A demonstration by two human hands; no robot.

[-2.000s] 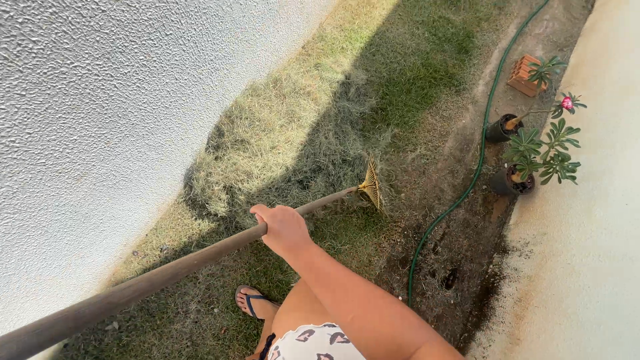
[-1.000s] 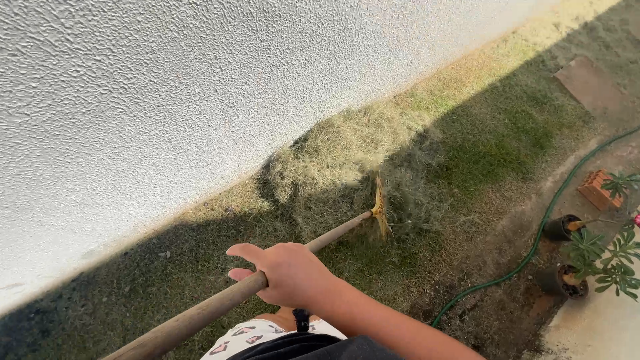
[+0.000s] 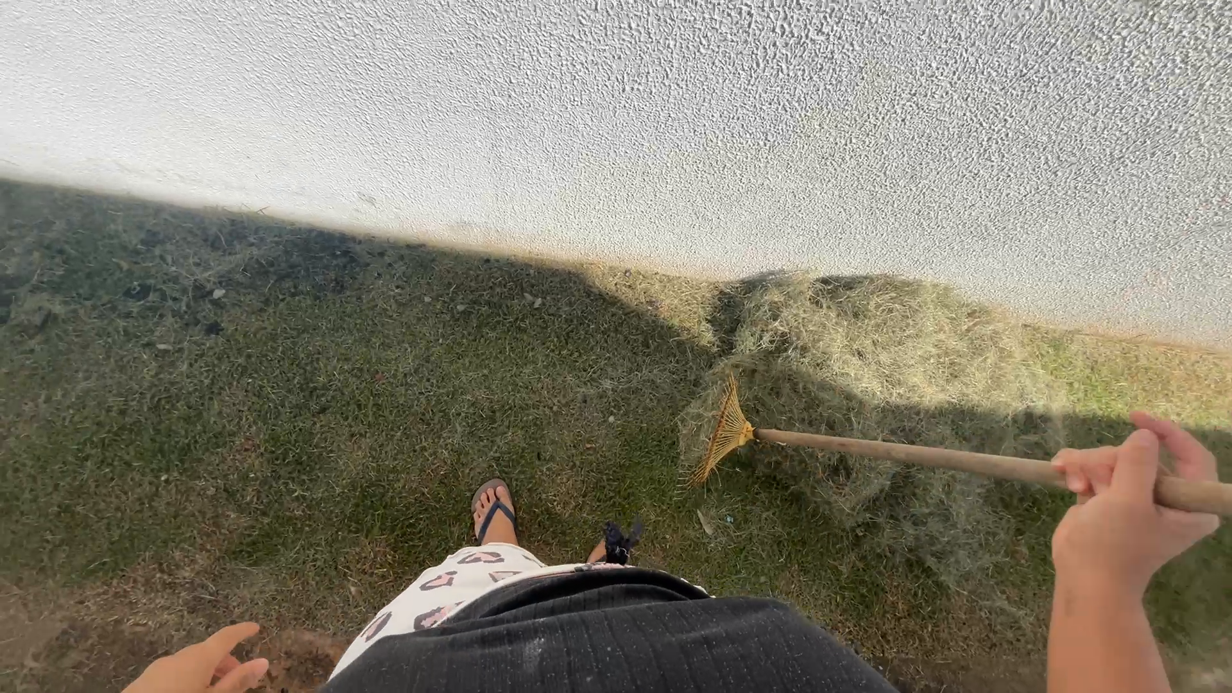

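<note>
My right hand (image 3: 1136, 491), at the right edge, is closed around the wooden handle (image 3: 905, 452) of a leaf rake. The rake's yellow fan-shaped head (image 3: 724, 433) rests at the left side of a heap of dry cut grass (image 3: 885, 337), its tines pointing left. Part of the heap lies in sun and part in shadow, close to the wall. At the bottom left, my left hand (image 3: 207, 664) hangs with fingers apart and nothing in it, partly cut off by the frame.
A white textured wall (image 3: 577, 125) runs across the top, bordering the grass. Short grass (image 3: 385, 414) with loose clippings spreads to the left. My foot in a flip-flop (image 3: 495, 510) stands below the middle. Bare soil (image 3: 298, 654) shows at the bottom left.
The view has swung left, so the hose and potted plants are out of frame. The rake now points left from the hand, its head at the heap's left side. My left hand has come into view.
</note>
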